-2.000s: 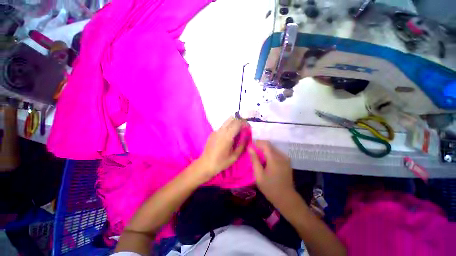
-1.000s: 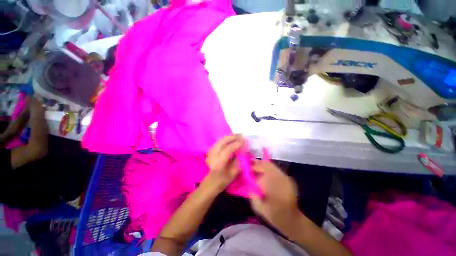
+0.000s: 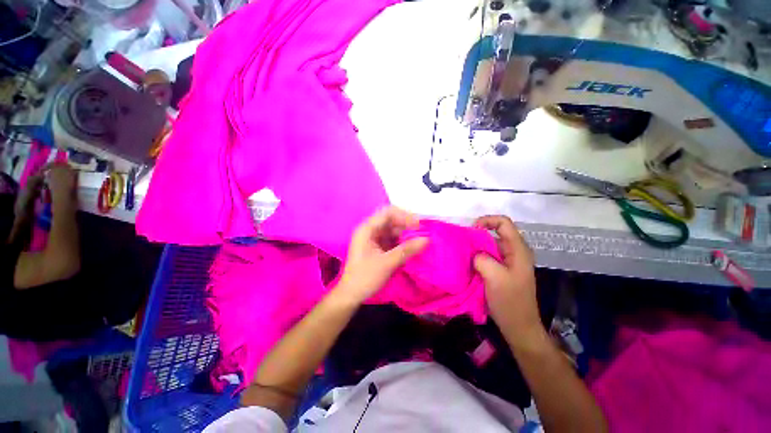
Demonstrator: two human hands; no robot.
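Note:
A bright pink garment panel (image 3: 440,262) is spread between my hands at the table's front edge, below the needle area. My left hand (image 3: 376,254) grips its left side, thumb on top. My right hand (image 3: 507,275) grips its right side between thumb and fingers. More pink cloth (image 3: 296,144) lies on the table at the left and hangs over the edge. The white sewing machine (image 3: 592,89) with "JACK" lettering stands at the right, apart from the held piece. I cannot tell whether a smaller strip is in the held cloth.
Scissors (image 3: 630,199) lie on the table right of the needle. A small pink-and-white item (image 3: 732,271) is at the right table edge. A blue basket (image 3: 173,338) holds pink cloth below. A pink heap (image 3: 689,376) is at lower right. Another person's arm (image 3: 57,224) is at far left.
My hands have moved apart, and the pink piece, bunched and narrow between them before, is now opened out flatter. My right hand has moved right and up.

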